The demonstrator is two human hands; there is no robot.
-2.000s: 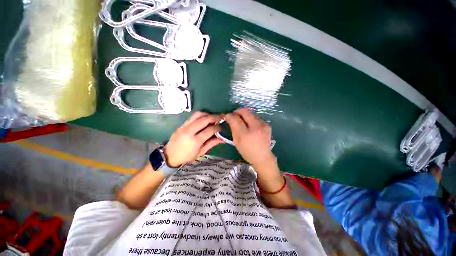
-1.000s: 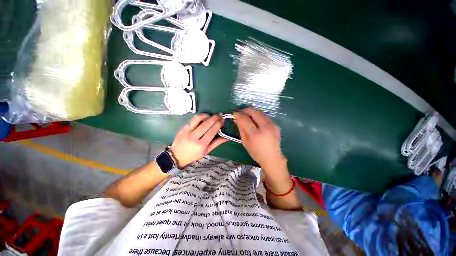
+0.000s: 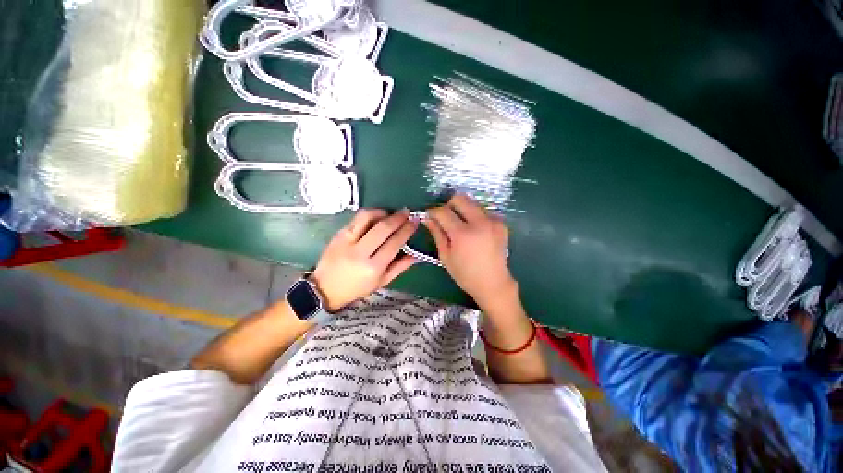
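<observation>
A white plastic loop frame (image 3: 422,256) is held between my two hands near the table's front edge; its ends are hidden by my fingers. My left hand (image 3: 358,259) grips its left end. My right hand (image 3: 470,248) grips its right part, fingertips close to the left ones on the upper side. I cannot tell whether a strip is in my fingers. A loose pile of thin clear strips (image 3: 482,139) lies just beyond my right hand. Several white loop frames with round discs (image 3: 325,188) lie beyond and left of my left hand, the far ones overlapping.
A large film-wrapped pale yellow bundle (image 3: 116,120) lies at the far left of the green tabletop (image 3: 592,249). A pale strip (image 3: 592,83) curves along the far side. More loop frames (image 3: 776,263) lie at the right, by a person in blue (image 3: 716,397). Red stools stand below.
Both hands stay on the frame with small finger shifts. The frame's opening showed more a second ago and is now more covered by my right hand. The view has shifted slightly.
</observation>
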